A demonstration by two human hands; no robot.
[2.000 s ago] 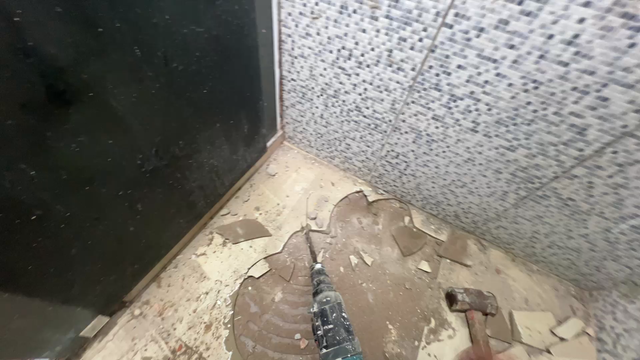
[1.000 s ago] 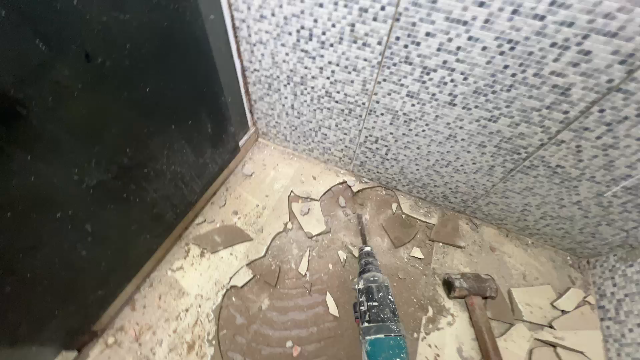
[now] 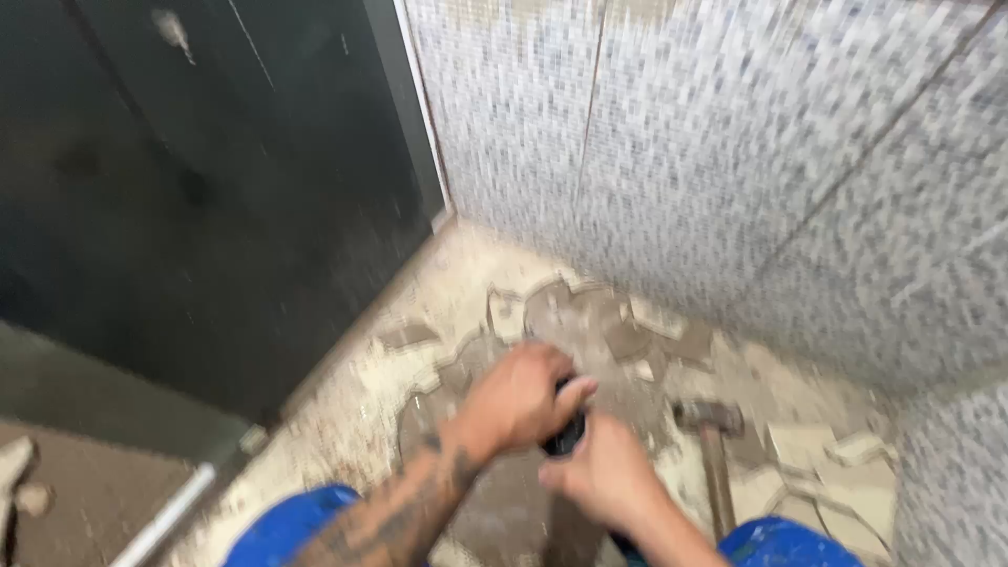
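Observation:
Both my hands are closed around the black front part of a power drill (image 3: 565,437), over the broken patch of floor. My left hand (image 3: 516,398), at the end of a tattooed forearm, is on the far part. Nearer to me, my right hand (image 3: 602,468) wraps the same black part. The bit is hidden, and most of the body is out of sight below. A hammer with a wooden handle (image 3: 713,449) lies on the floor to the right. The view is blurred.
Broken tile pieces (image 3: 843,480) lie at the right, beside the mosaic-patterned wall (image 3: 669,142). A dark panel (image 3: 220,197) stands at the left. Exposed brown mortar (image 3: 504,504) spreads below my hands. My blue-clad knees (image 3: 291,524) flank the work.
Both hands have come into view on the drill's front; before, the drill showed without them. Earliest, a hand was at the hammer's handle; one second ago the hammer lay free.

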